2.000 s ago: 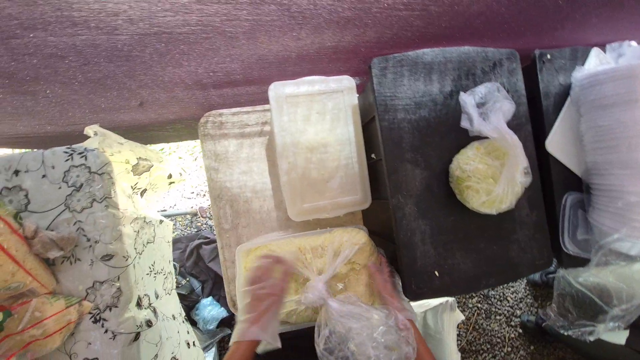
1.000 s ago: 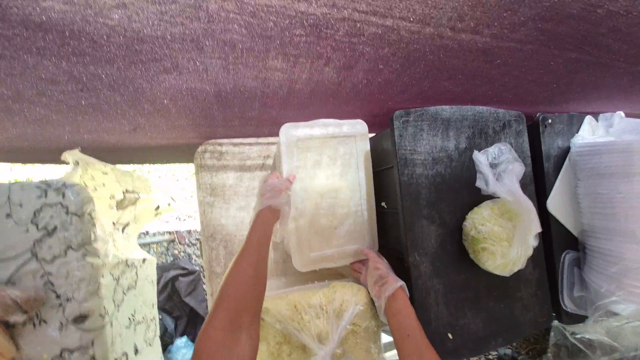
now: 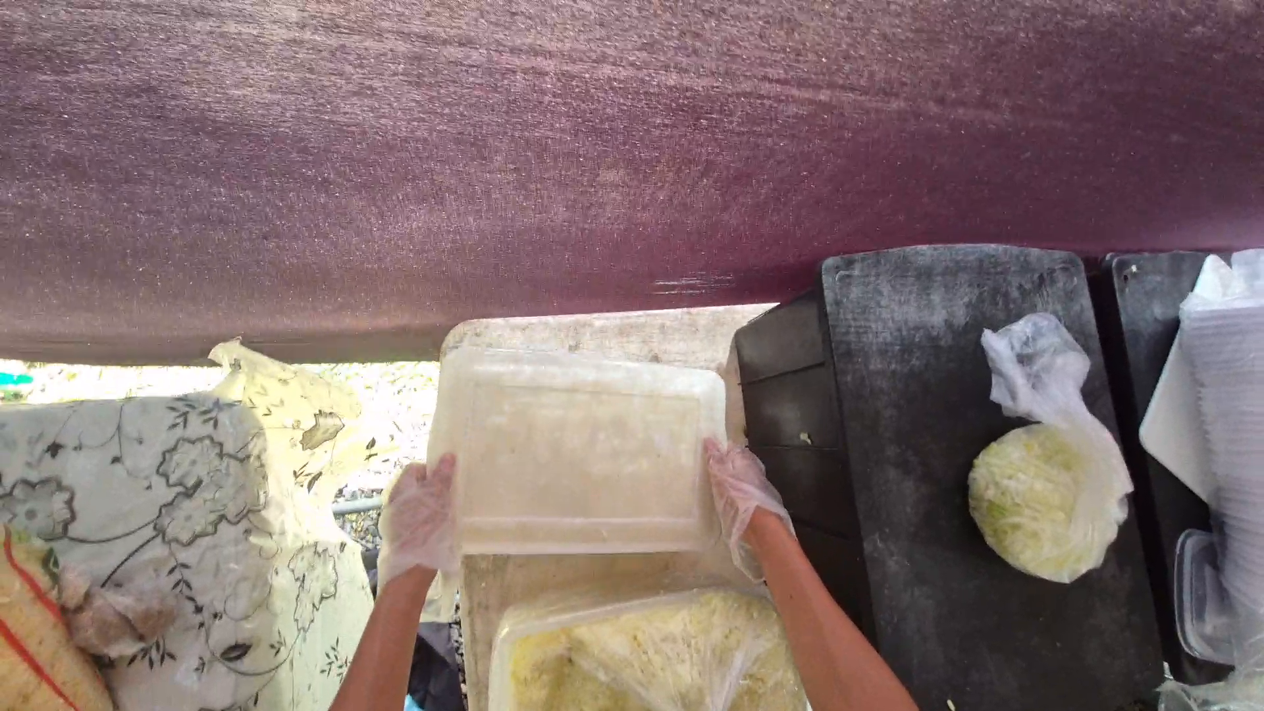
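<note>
Both my hands wear clear plastic gloves. My left hand [image 3: 420, 513] grips the left short side of a translucent white plastic container with a lid [image 3: 588, 449]. At its right side, my right hand [image 3: 743, 499] holds the edge. The container lies level and crosswise over a worn, pale board-like surface [image 3: 533, 578]. Just below it stands an open plastic tub [image 3: 504, 647] of yellowish shredded food, covered by a clear plastic bag [image 3: 691, 647] that is partly cut off by the frame's bottom edge.
On the right, a black plastic crate [image 3: 918, 553] bears a knotted bag of shredded cabbage [image 3: 1047, 494]. Beyond it stand stacked clear containers [image 3: 1229, 444]. A flower-patterned cloth [image 3: 188, 513] covers a surface at left, with a bag of food [image 3: 39, 632] on it. Purple fabric [image 3: 592, 168] hangs across the far side.
My hands have moved from the tub of food to the lidded container. The container, upright lengthwise in the earlier frames, is now turned crosswise, with a hand at each short side.
</note>
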